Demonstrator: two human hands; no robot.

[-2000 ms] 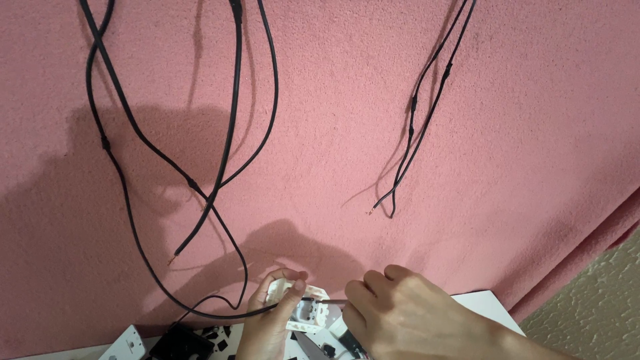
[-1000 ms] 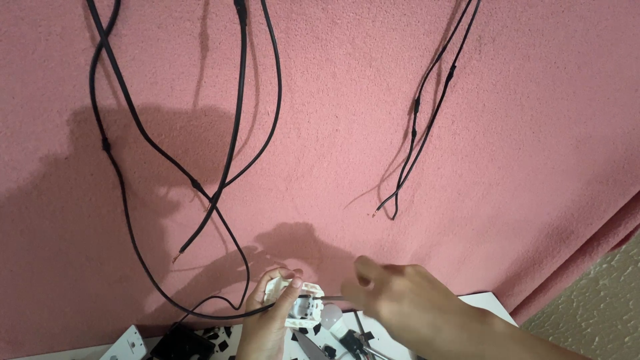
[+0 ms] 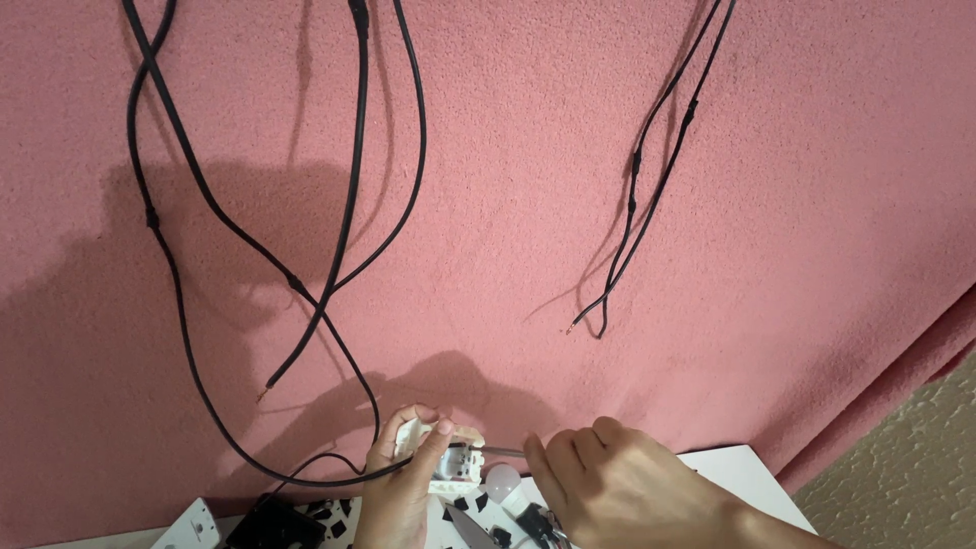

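Note:
My left hand (image 3: 404, 480) holds a white plastic electrical fitting (image 3: 456, 463), its open inner side showing, with the thumb pressing a black cable (image 3: 320, 483) at its left part. From the right, my right hand (image 3: 610, 480) grips a tool whose thin metal shaft (image 3: 499, 452), like a screwdriver's, reaches the fitting's right edge; the handle is hidden in the fingers. Under the hands lie a white light bulb (image 3: 503, 482) in a black holder (image 3: 534, 522) and a pointed metal blade (image 3: 469, 528).
Black cables with bare copper ends hang over pink fabric, a crossed group (image 3: 357, 152) at left and a thinner pair (image 3: 656, 198) at right. On the white surface (image 3: 743, 469) are a white plate (image 3: 191, 526), a black box (image 3: 274, 526) and scattered black scraps (image 3: 339, 528).
My right hand has moved slightly right from where it was two seconds ago, showing more of the bulb and the things below. My left hand keeps hold of the white fitting.

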